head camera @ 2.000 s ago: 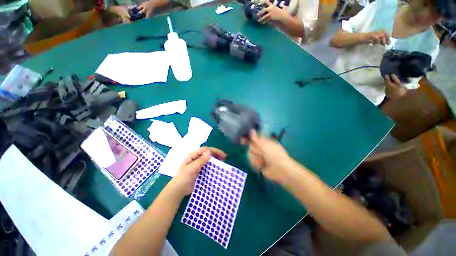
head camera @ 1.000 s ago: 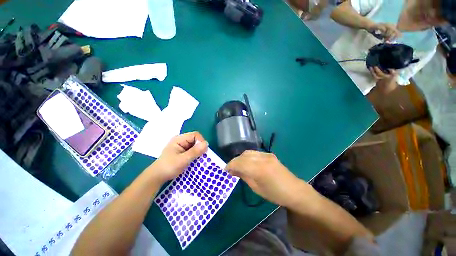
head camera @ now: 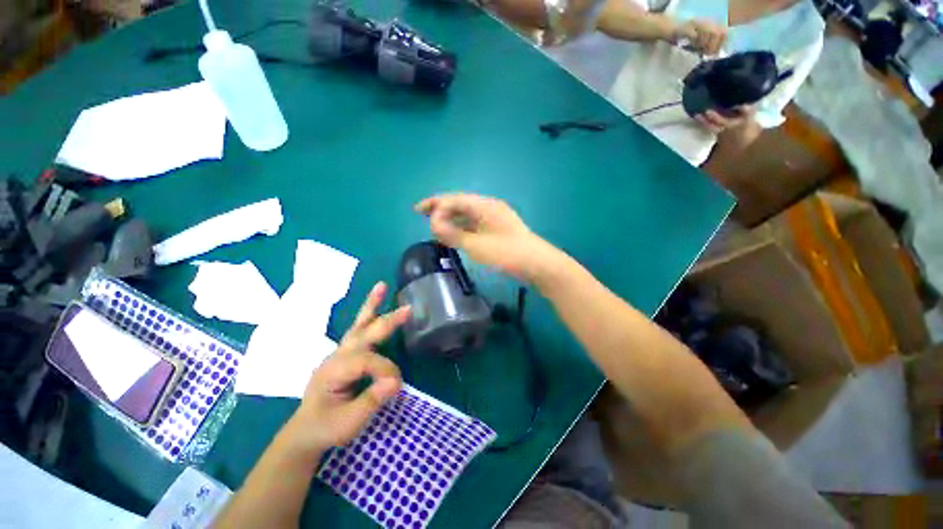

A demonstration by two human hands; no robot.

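Note:
A black and grey camera unit (head camera: 443, 310) stands on the green table, its dark rounded end pointing away from me. My left hand (head camera: 357, 377) is at its lower left, thumb and index finger curled together, other fingers spread towards the housing. Whether a dot is between the fingertips is too small to tell. The purple dot sheet (head camera: 408, 460) lies below, partly hidden by this hand and forearm. My right hand (head camera: 481, 232) is above the unit's far end, index finger reaching left; anything at its fingertips is too small to see. A black cable (head camera: 538, 372) curves on the unit's right.
A phone (head camera: 112, 367) lies on bagged dot sheets (head camera: 196, 418). White scraps (head camera: 295, 325), a squeeze bottle (head camera: 246, 93) and black parts (head camera: 52, 248) are left. Another unit (head camera: 383, 47) lies at the back. A person holds a unit (head camera: 729, 83) across the table. An open carton (head camera: 817, 279) is right.
My right hand has left the dot sheet and moved up above the unit's far end. My left hand has let go of the sheet's top edge, its fingers now spread; the sheet lies lower.

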